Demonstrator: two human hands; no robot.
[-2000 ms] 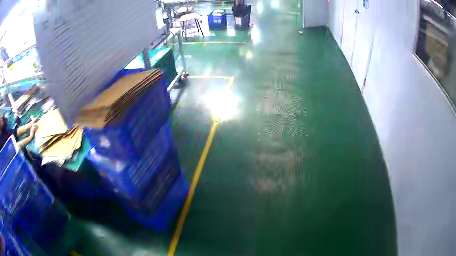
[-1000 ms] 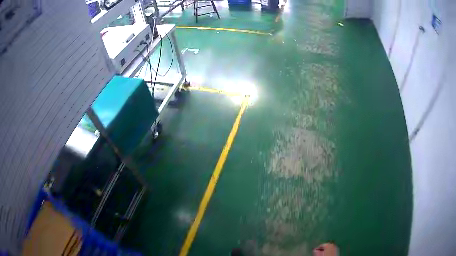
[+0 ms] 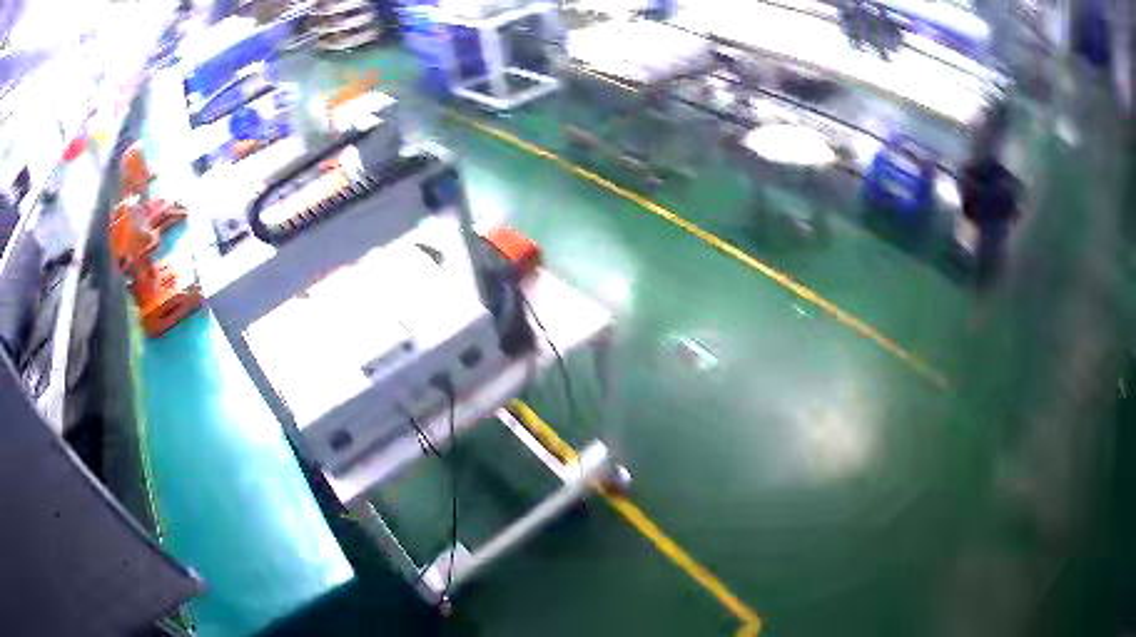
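Note:
Neither of my hands is in the picture. Nearest in front of me, left of centre, a white box-shaped machine (image 3: 386, 348) stands on a white wheeled table (image 3: 567, 317), tilted in the view. Dark leads hang from the machine's near side. A black ribbed cable guide curves over its far part. The picture is blurred by motion.
A bench with a teal mat (image 3: 237, 460) runs along the left, with orange parts (image 3: 156, 268) on it. A grey panel (image 3: 75, 523) fills the lower left. Yellow lines cross the green floor (image 3: 747, 436). A round white stool (image 3: 791, 146), a blue crate (image 3: 897, 177) and a person (image 3: 990, 199) are farther off.
The view has moved forward and swung left. The stacked crates with cardboard and the right-hand wall have left the picture. The wheeled table is now closer, and the orange parts have come into view.

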